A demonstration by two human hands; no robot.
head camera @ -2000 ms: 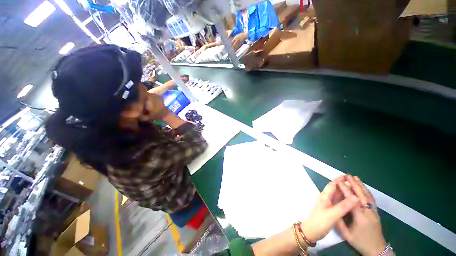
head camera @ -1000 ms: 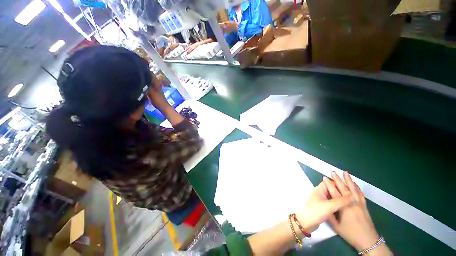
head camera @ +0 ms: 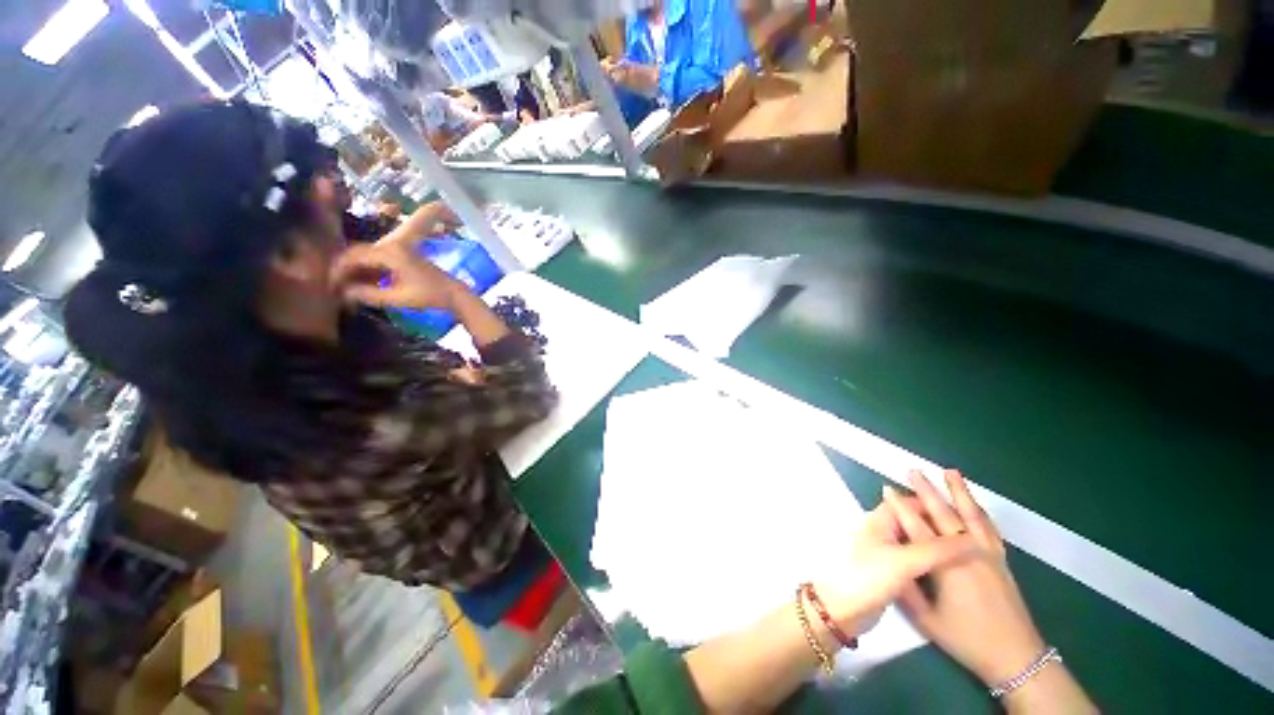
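Observation:
A fanned stack of bright white wrapping sheets [head camera: 713,517] lies on the green bench in front of me. My left hand [head camera: 873,566] and my right hand [head camera: 971,587] rest together at the stack's lower right corner, fingers crossing and touching. No product shows in them. Both hands have fingers partly spread; the palms are hidden. A white sheet or packet [head camera: 715,307] with a dark patch at its right edge lies beyond the divider strip.
A co-worker in a checked shirt [head camera: 405,475] is at the left, one hand raised near the face. Black accessories [head camera: 520,319] lie on a pale work sheet [head camera: 594,342]. A blue bin [head camera: 454,266], a white divider strip [head camera: 852,444] and cardboard cartons [head camera: 957,98] are beyond.
The white piece beyond the strip sits further left in view, as does the rest of the bench. The co-worker's head has shifted left. My hands stay together, fingers slightly more spread.

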